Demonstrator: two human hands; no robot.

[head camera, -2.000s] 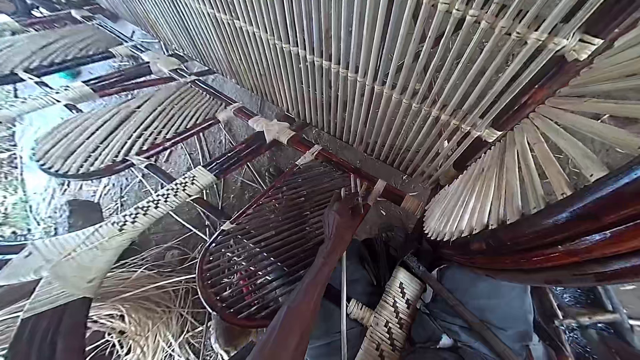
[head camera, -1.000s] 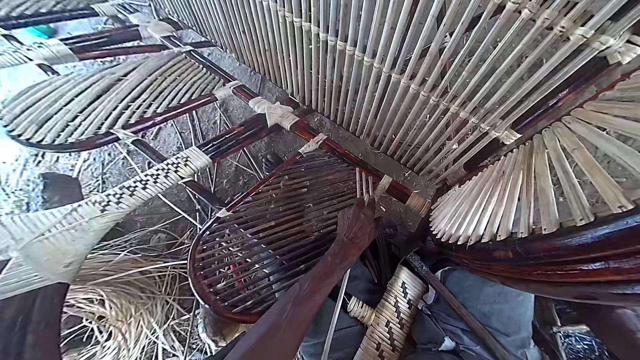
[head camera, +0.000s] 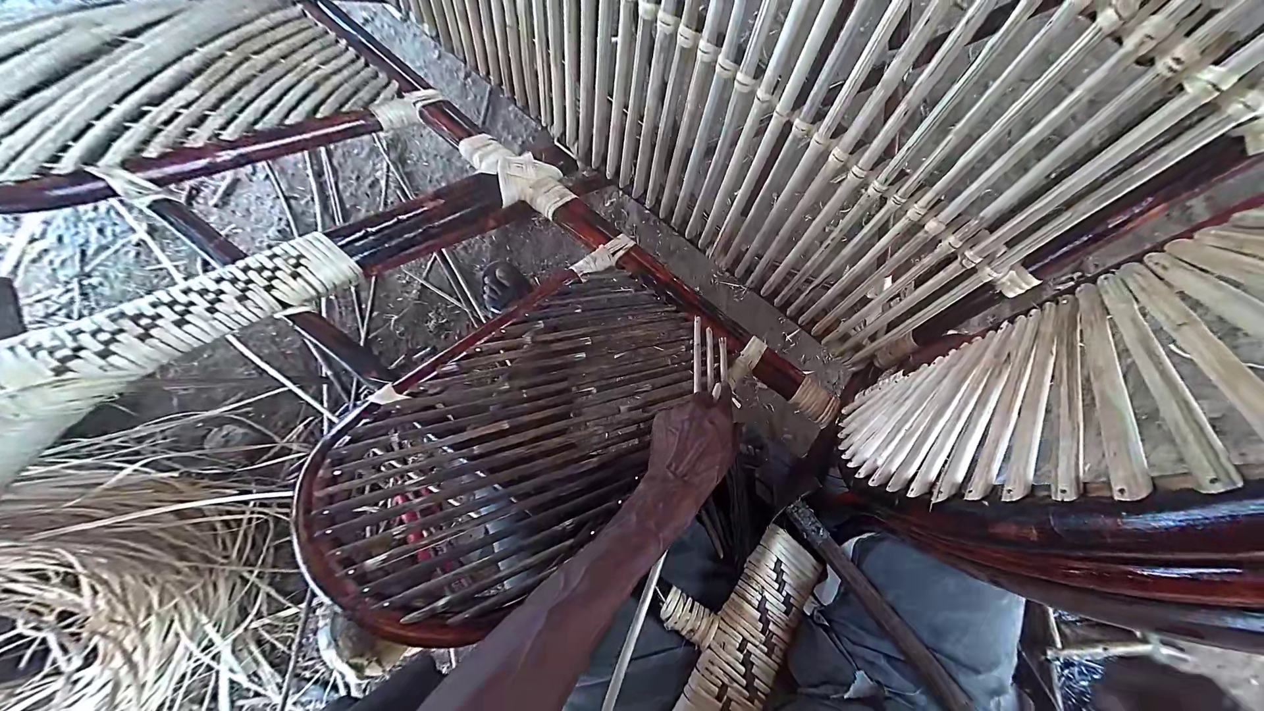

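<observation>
My left hand (head camera: pixel 694 434) is closed on several thin pale cane strips (head camera: pixel 709 357), whose ends stick up above the fist. The fist is over the right edge of a dark oval slatted panel (head camera: pixel 513 425), beside a red-brown frame pole (head camera: pixel 681 291). A long pale strip (head camera: pixel 632 632) hangs below the fist; whether it is one of the held strips cannot be told. Below and to the right stands a post wrapped in patterned cane weave (head camera: pixel 755 632). My right hand is not seen.
A slatted cane panel (head camera: pixel 741 109) spans the top. A fan of flat slats (head camera: pixel 1076 395) on a curved lacquered frame (head camera: pixel 1086 553) is at right. A woven-wrapped bar (head camera: pixel 197 306) crosses the left, above loose fibre strips (head camera: pixel 128 563). A dark stick (head camera: pixel 879 612) leans near grey-clad legs (head camera: pixel 948 612).
The left hand stays closed by the frame pole; since two seconds ago it has moved slightly along with the strips. The view has shifted somewhat.
</observation>
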